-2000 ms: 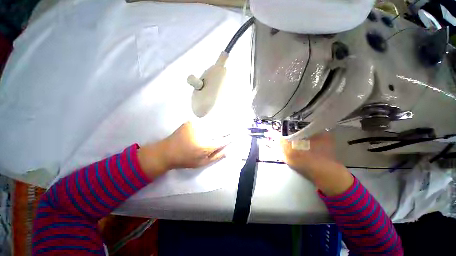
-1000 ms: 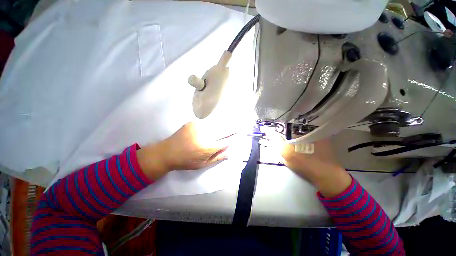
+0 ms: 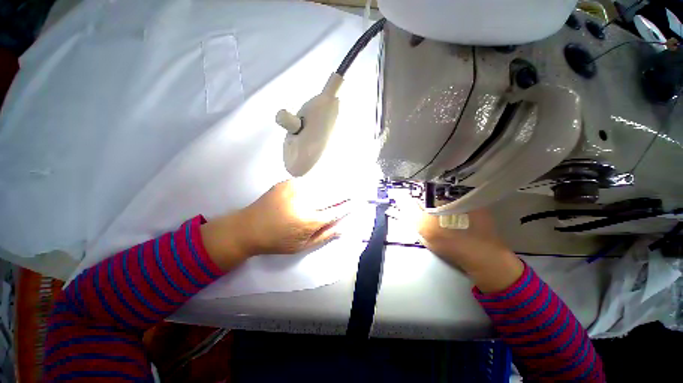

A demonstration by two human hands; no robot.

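Note:
A narrow dark strip (image 3: 367, 277) runs from the needle area down over the table's front edge. The presser foot (image 3: 384, 193) stands over its upper end in strong glare. My left hand (image 3: 281, 221) lies flat on the white fabric panel (image 3: 150, 149), left of the needle, fingers pointing at it. My right hand (image 3: 464, 232) is right of the needle, partly behind the curved guard of the sewing machine head (image 3: 449, 112). The fingertips of both hands are washed out by the light, so any grip is hidden.
The machine lamp (image 3: 311, 135) hangs over the fabric on a black flexible neck. Black-handled tools (image 3: 599, 215) lie on the machine bed at right. A crinkled clear plastic bag (image 3: 636, 292) is at the right table end. A blue crate (image 3: 487, 359) shows below the table.
The view has shifted slightly. Both hands and the dark strip are in nearly the same places as before.

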